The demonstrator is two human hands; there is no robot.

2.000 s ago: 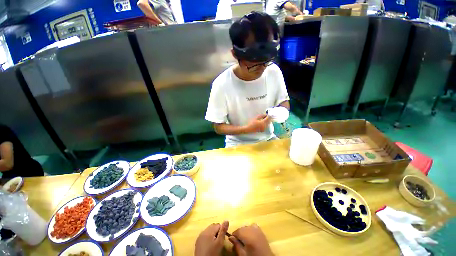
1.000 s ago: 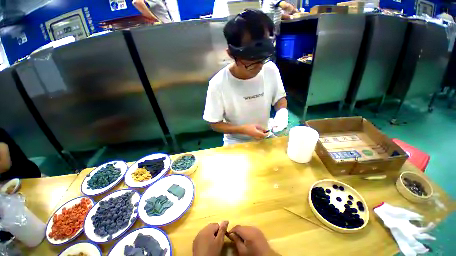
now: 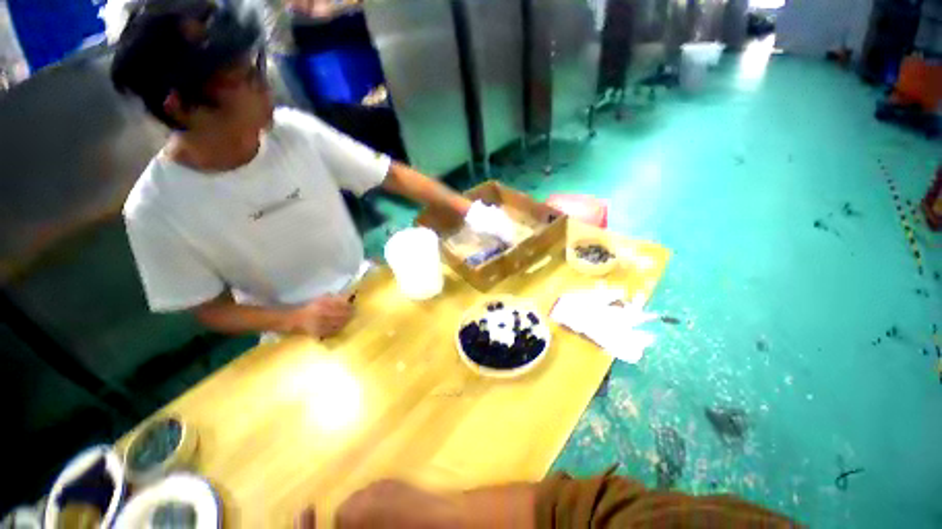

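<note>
My right hand [image 3: 398, 504] is at the bottom edge, blurred and partly cut off, with a brown sleeve running off to the right. Whether it holds anything cannot be told. My left hand is not in view. A round tray [image 3: 467, 362] of small black pieces stands on the yellow table [image 3: 413, 434], up and to the right of my right hand. A small thin blurred shape shows just left of that hand at the bottom edge; what it is cannot be told.
Plates of coloured chips [image 3: 212, 506] and a small bowl [image 3: 189, 444] are lower left. A white tub [image 3: 415, 263], cardboard box [image 3: 516, 258], small bowl of dark bits [image 3: 592, 269] and white gloves [image 3: 604, 320] lie beyond. A person in a white T-shirt [image 3: 274, 227] reaches into the box.
The view has swung right and blurred. My right hand is lower in the picture, and my left hand has left view. The person opposite has put a gloved hand into the box.
</note>
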